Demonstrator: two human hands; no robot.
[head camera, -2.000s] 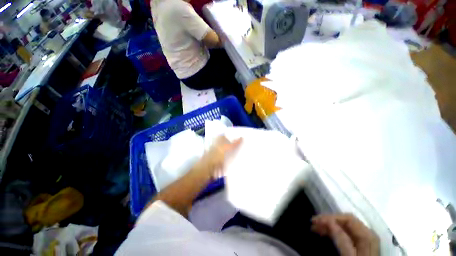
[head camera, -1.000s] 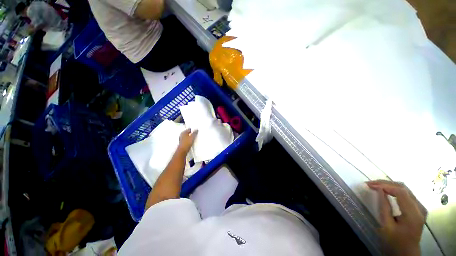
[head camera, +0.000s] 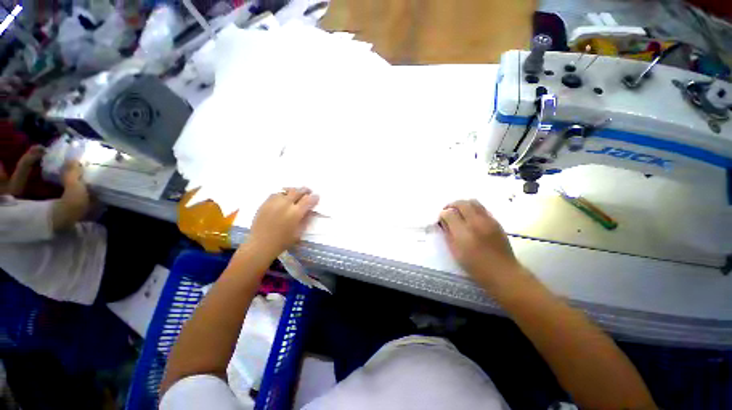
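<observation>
My left hand (head camera: 281, 218) rests at the front edge of the white table, on or beside the pile of white cut panels (head camera: 265, 96). My right hand (head camera: 475, 234) is on the table to its right, fingers curled, left of and in front of the needle area of the white JACK sewing machine (head camera: 610, 120). Faint edges show between my hands, but glare hides whether either hand grips a piece. Green-and-orange thread snips (head camera: 590, 211) lie on the machine bed.
A blue basket (head camera: 277, 352) with white pieces stands below the table edge. An orange plastic patch (head camera: 205, 222) and a hanging white strip (head camera: 303, 272) are at that edge. A neighbour's machine (head camera: 132, 116) and a person (head camera: 48, 240) are at left. A brown board (head camera: 433, 30) lies behind.
The view has swung right, from the basket to the machine. My left hand has left the basket and come up to the table. My right hand remains at the table.
</observation>
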